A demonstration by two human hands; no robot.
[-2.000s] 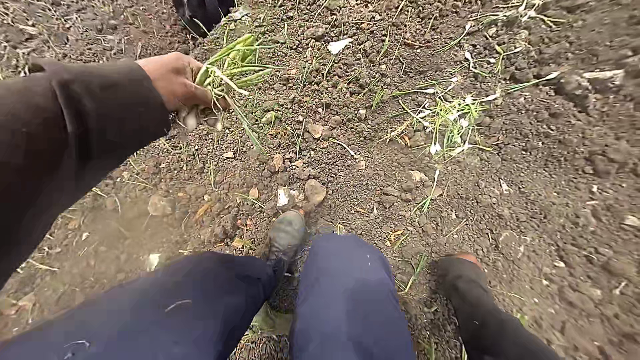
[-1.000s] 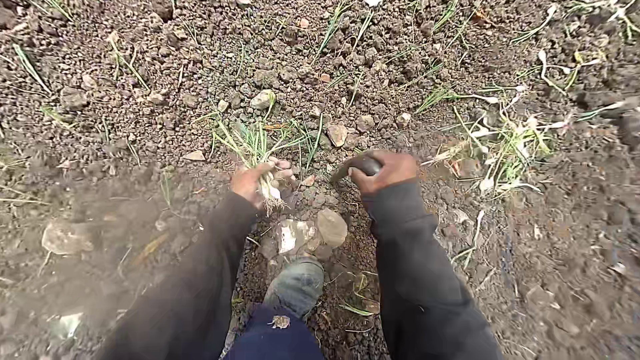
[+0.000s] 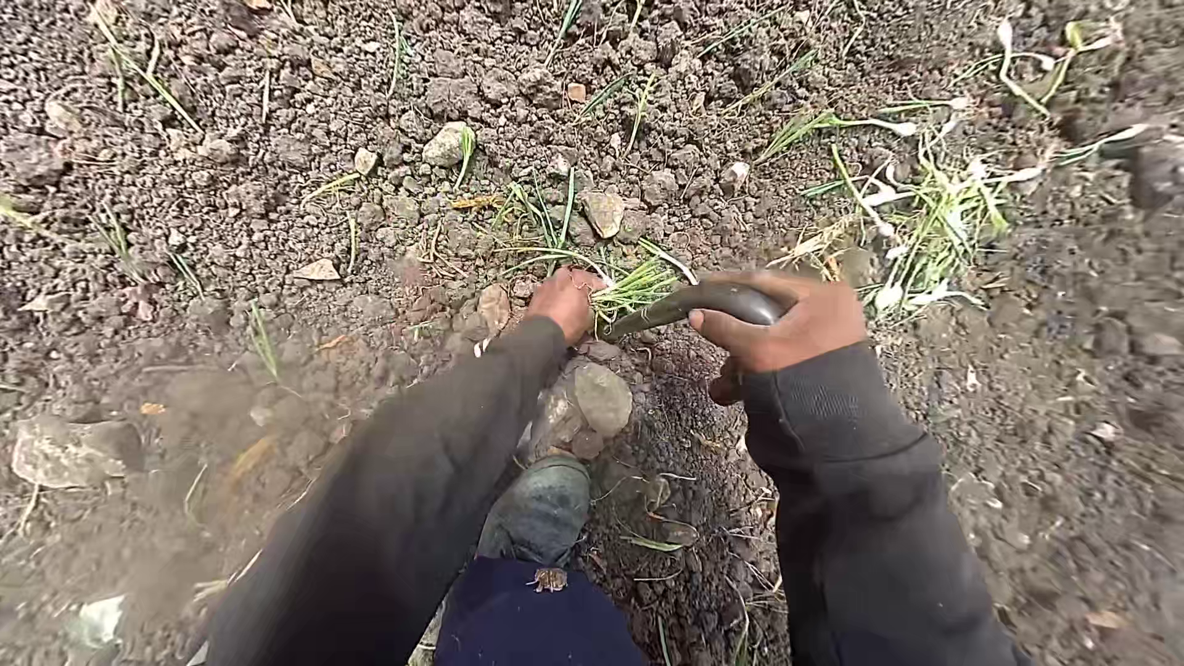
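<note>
My left hand [image 3: 566, 303] is low at the soil in the middle of the view, closed around a bunch of green onion seedlings [image 3: 634, 289] whose leaves point right. My right hand [image 3: 795, 319] grips a dark, curved, smooth tool [image 3: 689, 305], perhaps a horn or a bent handle. The tool's narrow end reaches down to the ground just beside the seedlings and my left fingers, which are partly hidden. To the right of my right hand lies a loose heap of onion seedlings [image 3: 943, 227] with white bulbs.
Cloddy brown soil surrounds both hands. Single green shoots [image 3: 535, 213] stand in it ahead. Flat stones [image 3: 601, 400] lie just in front of my shoe [image 3: 538, 509]. A pale rock [image 3: 448, 144] sits farther ahead, and a larger stone [image 3: 76, 451] is at the left.
The right hand, out of view two seconds ago, came in with the dark tool and has moved left toward my left hand. My left hand has come from the left to the middle with its seedlings.
</note>
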